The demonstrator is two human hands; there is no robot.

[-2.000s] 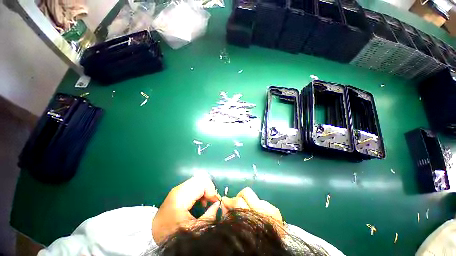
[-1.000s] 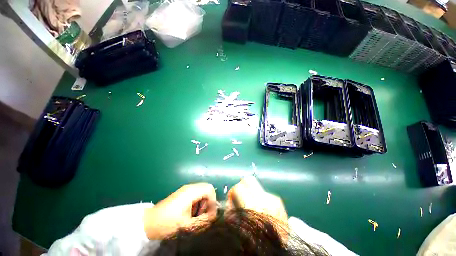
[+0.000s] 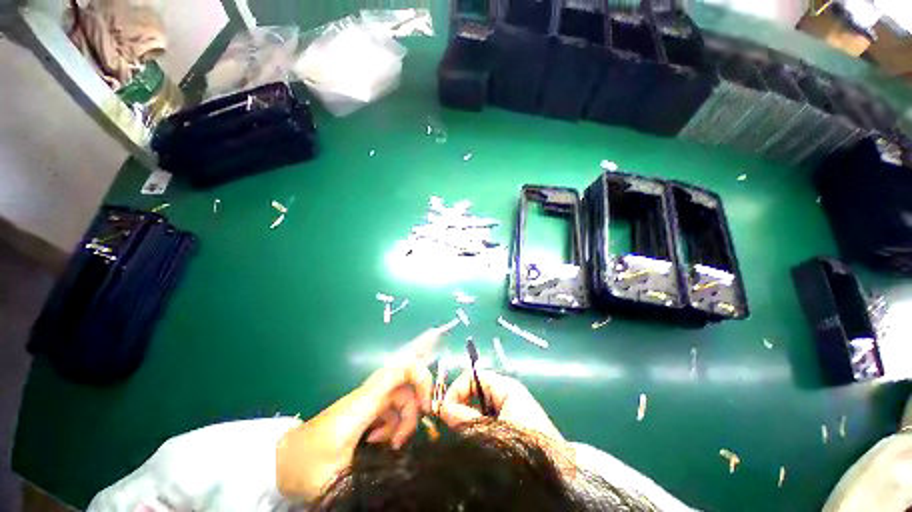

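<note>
My left hand [image 3: 365, 425] is low in the centre, its index finger stretched towards the pale scraps; a thin pale strip [image 3: 440, 380] stands between the hands. An orange bit [image 3: 430, 428] shows by its fingers; what it grips is unclear. My right hand [image 3: 510, 405] is close beside it and holds a thin dark tool [image 3: 477, 368], like tweezers, upright. Hair in front hides the lower part of both hands. A pile of white-silver slivers [image 3: 450, 243] lies on the green mat ahead. A white strip [image 3: 522, 332] lies just beyond my right hand.
Black phone frames [image 3: 548, 290] stand in stacks right of centre. More stacks are at the left edge [image 3: 110, 300], back left [image 3: 235, 135], along the back [image 3: 570, 85] and at right [image 3: 838, 325]. Plastic bags [image 3: 350, 70] lie back left. Another person's sleeve [image 3: 880, 475] is lower right.
The hands were pinched close together; now my left index finger is extended and the dark tool shows upright in my right hand. A white strip now lies beyond my right hand. The view has shifted slightly.
</note>
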